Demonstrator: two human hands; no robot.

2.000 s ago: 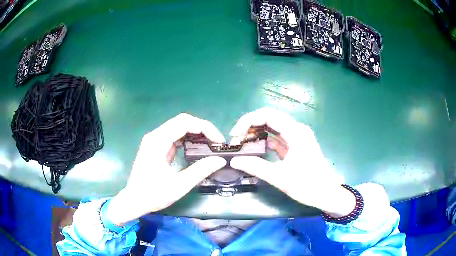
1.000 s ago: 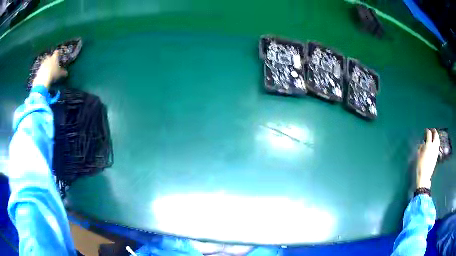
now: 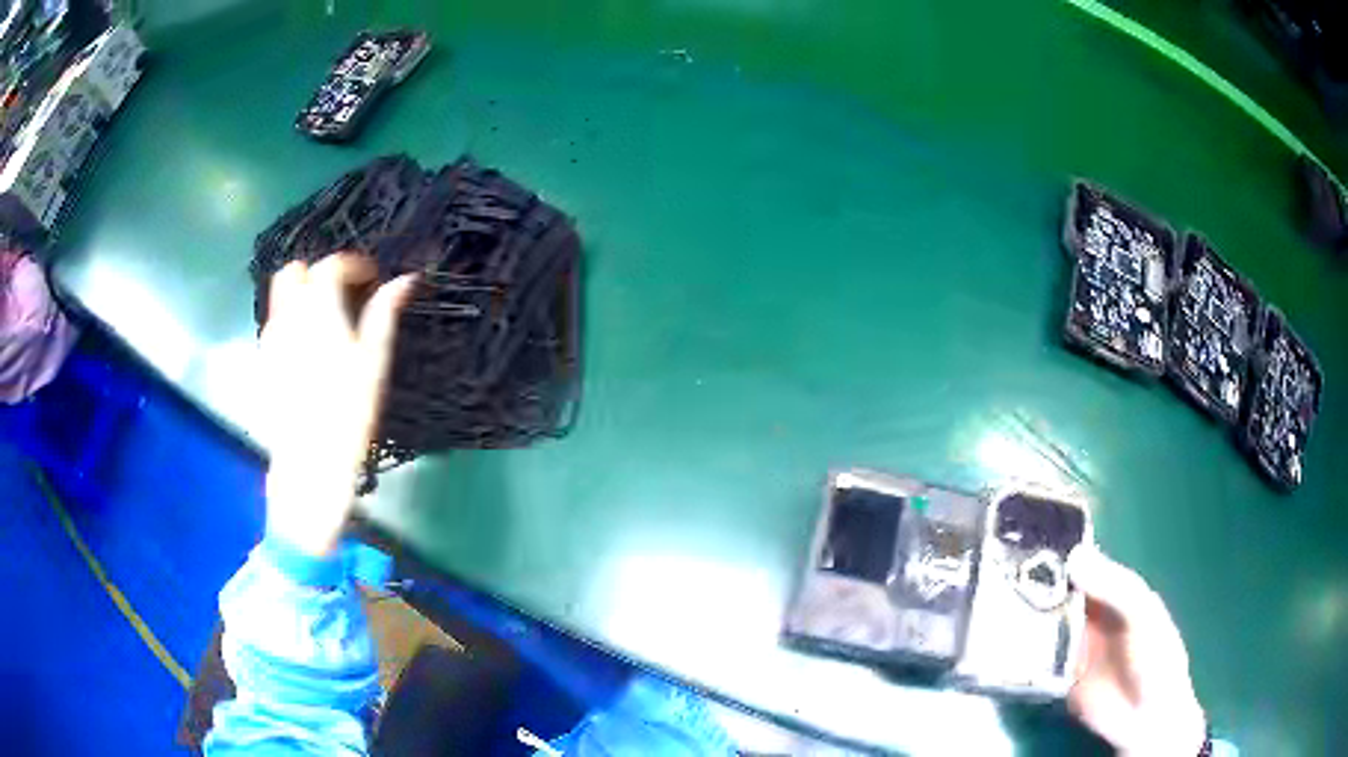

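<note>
My left hand (image 3: pixel 328 362) is at the left part of the gasket pile (image 3: pixel 495 318), a tangled black heap; its fingertips touch the pile, and whether they pinch a gasket cannot be told. My right hand (image 3: pixel 1138 651) holds an opened camera unit by its right edge. The unit's control panel half (image 3: pixel 892 569), with a dark screen and a green spot, lies to the left. The other housing half (image 3: pixel 1029 592), with a pale rim and a light ring, is on the right, next to my fingers.
Three units with circuit boards up (image 3: pixel 1215 328) stand in a row at the right. One waiting unit (image 3: pixel 359 85) lies at upper left. A cardboard box (image 3: pixel 414 629) is below the table edge. A pink-clad part of a person (image 3: pixel 30 328) shows at far left.
The view has turned left. My left hand has moved from the upper-left units to the gasket pile. My right hand has come in from the far right and now holds an open unit near the front edge.
</note>
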